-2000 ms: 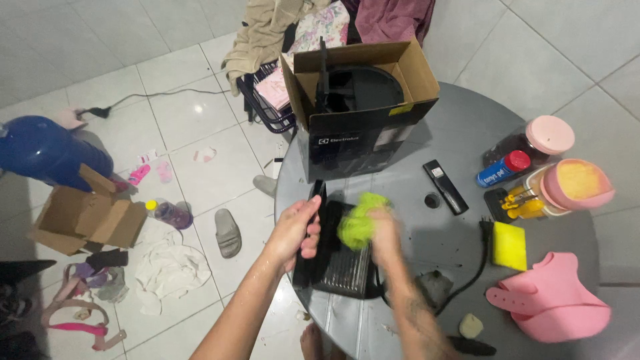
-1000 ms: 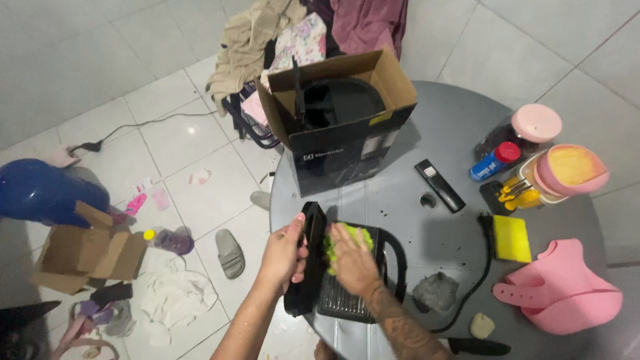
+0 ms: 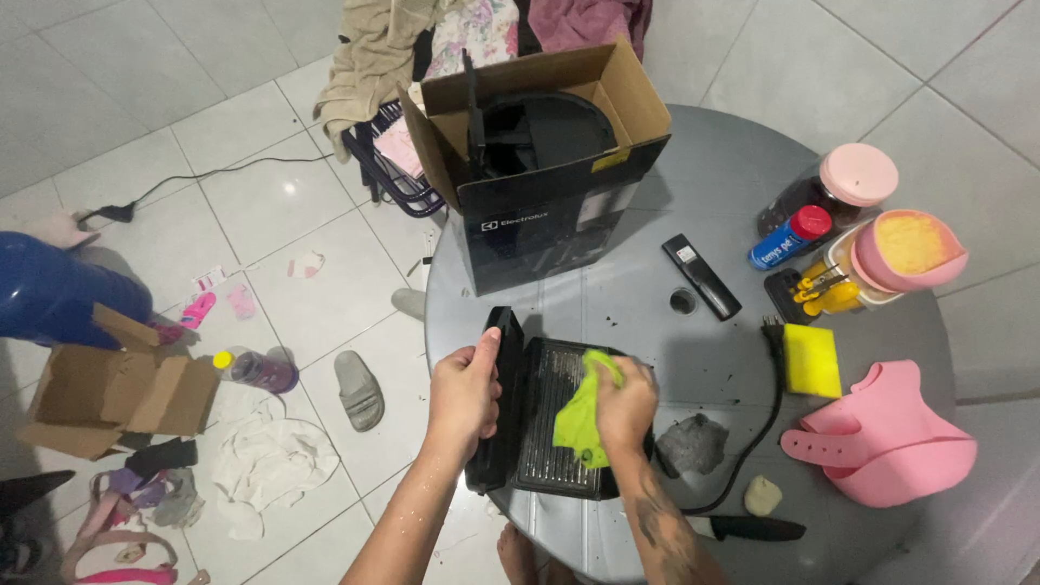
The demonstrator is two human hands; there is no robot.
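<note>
A black contact grill (image 3: 561, 479) lies opened on the round grey table, its ribbed plate facing up. My left hand (image 3: 465, 398) grips the edge of the raised lid (image 3: 502, 406) at the grill's left side. Bunched in my right hand (image 3: 630, 402) is a lime-green cloth (image 3: 581, 426), which hangs over the ribbed plate. Right of the grill rest a grey wad of scouring material (image 3: 693, 445), the black power cord (image 3: 760, 439), a yellow sponge (image 3: 812, 360), a pale lump (image 3: 763, 496) and a black-handled knife (image 3: 756, 528).
An Electrolux cardboard box (image 3: 544, 236) holding a black appliance stands behind the grill. A black handheld device (image 3: 700, 276), a blue red-capped container (image 3: 788, 237), lidded jars, yellow-handled tools (image 3: 833, 296) and a pink silicone bib (image 3: 886, 439) are on the table. A slipper (image 3: 358, 391) and cloths lie on the floor.
The lime-green cloth, spread under my right hand on the plate a second ago, is now gathered up in that hand's fingers. My left hand has stayed on the lid.
</note>
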